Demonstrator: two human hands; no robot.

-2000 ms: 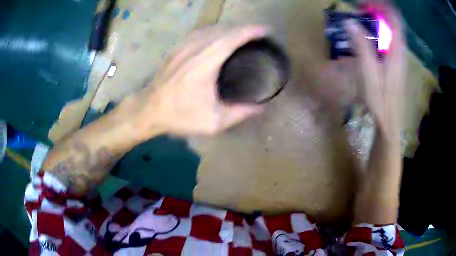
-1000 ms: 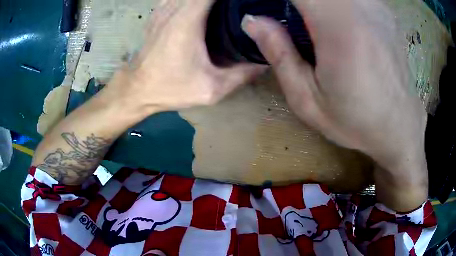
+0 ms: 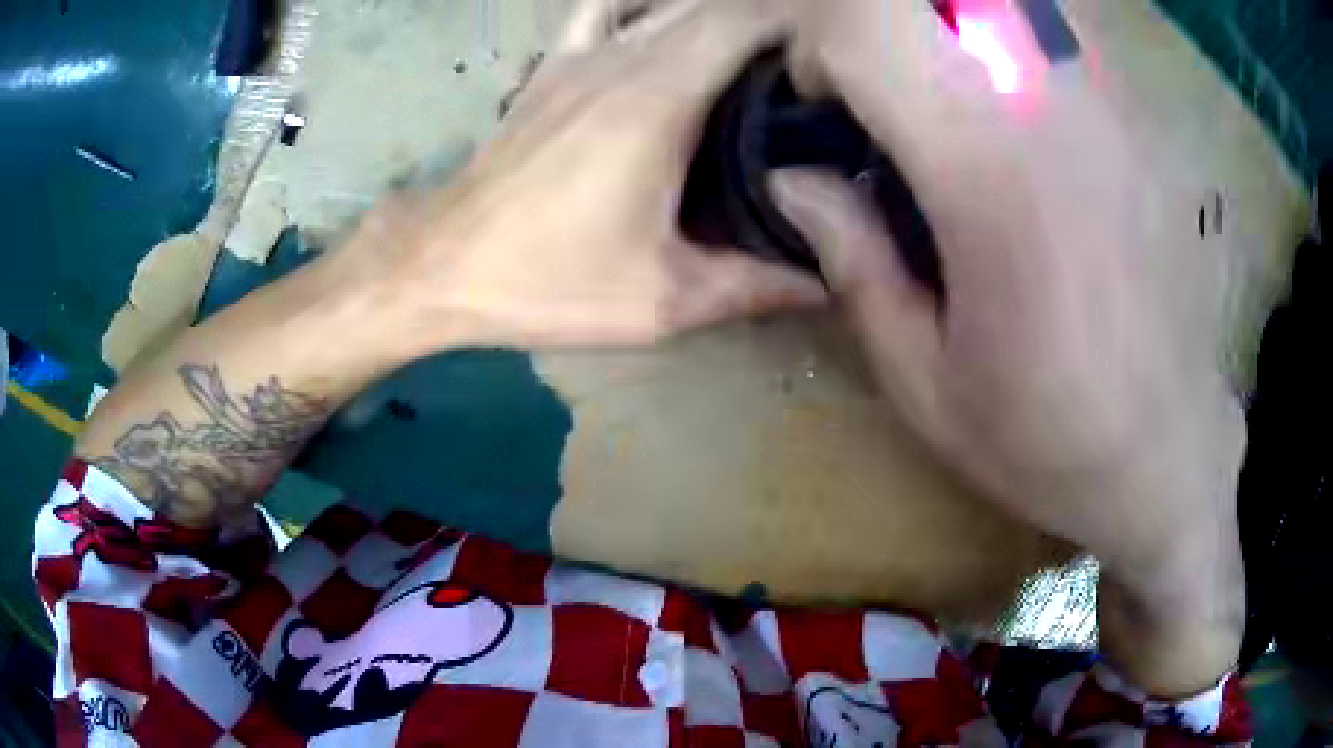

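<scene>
My left hand (image 3: 585, 219) is wrapped around the left side of a black outer shell (image 3: 716, 183), held at the top middle above the cardboard mat. My right hand (image 3: 1009, 278) covers the right side, its thumb over the shell's open mouth. A black inner part (image 3: 819, 135) shows between the hands at the mouth; how deep it sits is hidden by the fingers. A pink-white glowing light (image 3: 990, 51) shows beyond my right hand at the top edge. Both hands are somewhat blurred.
The cardboard mat (image 3: 702, 482) lies on the green surface (image 3: 468, 468), with a torn cardboard piece (image 3: 154, 300) at left. A dark handle (image 3: 246, 32) is at the top left. A tiny black pad (image 3: 293, 129) lies near the mat's left edge. A dark mass (image 3: 1294, 439) is at far right.
My right hand has come from the upper right, where it held the lit inner unit, onto the shell in my left hand. Since one second ago both hands and the shell sit slightly lower in view.
</scene>
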